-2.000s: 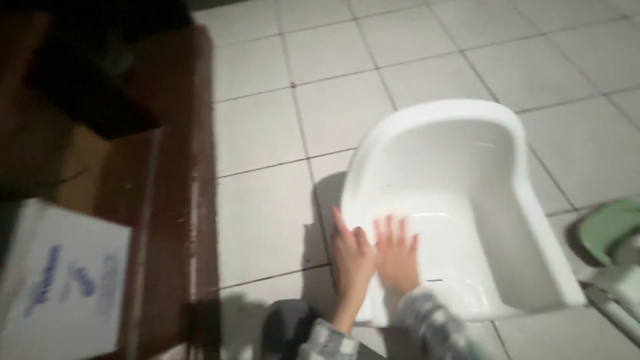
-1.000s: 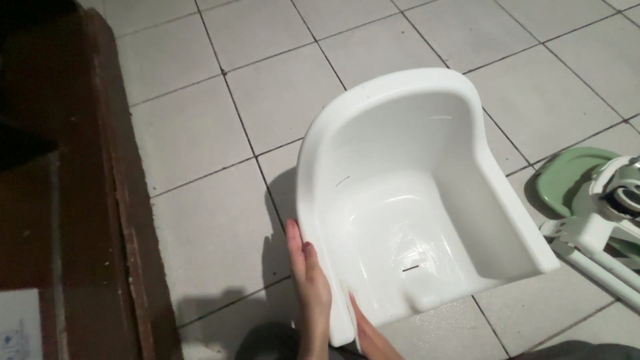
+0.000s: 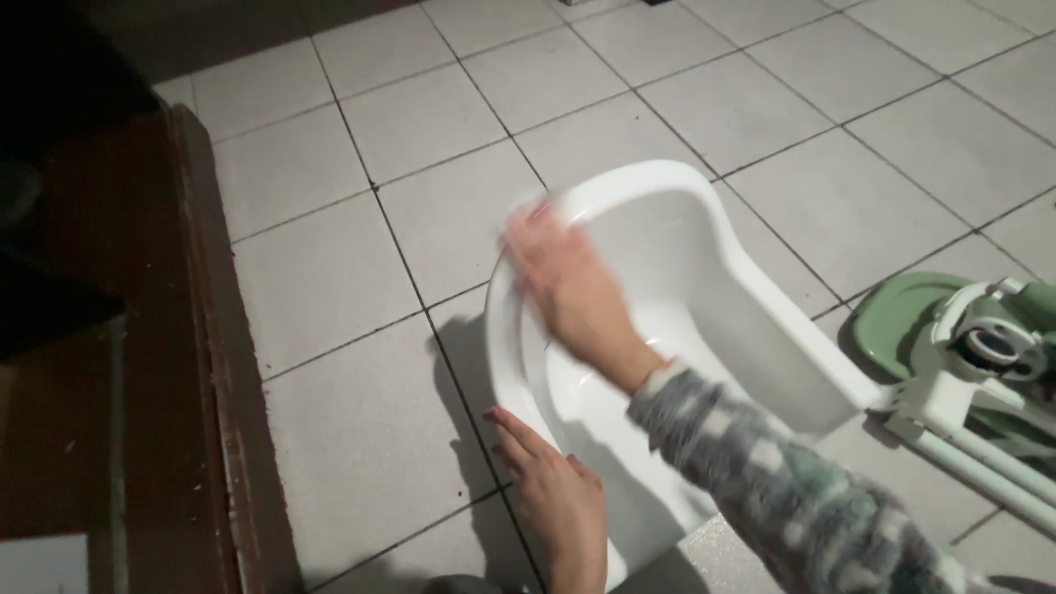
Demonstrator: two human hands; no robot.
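Note:
A white molded plastic seat shell (image 3: 784, 322) with a high rounded rim rests on the tiled floor. On its lower left rim lies my left hand (image 3: 553, 487), fingers along the edge. My right hand (image 3: 569, 280), blurred, reaches across the shell's inside to the upper left rim; its fingertips are at the edge. The patterned fuzzy sleeve of that arm hides part of the hollow. Whether either hand grips the rim or only rests on it is unclear.
Right of the shell stands a white frame (image 3: 949, 404) with a green plastic part (image 3: 899, 322). Along the left runs a dark brown wooden furniture edge (image 3: 223, 355), with a white box corner (image 3: 45, 565) at the lower left. Grey floor tiles (image 3: 330, 280) lie between.
My right hand has moved from the shell's lower front up to its upper left rim. My left hand stays by the left rim. The view has shifted.

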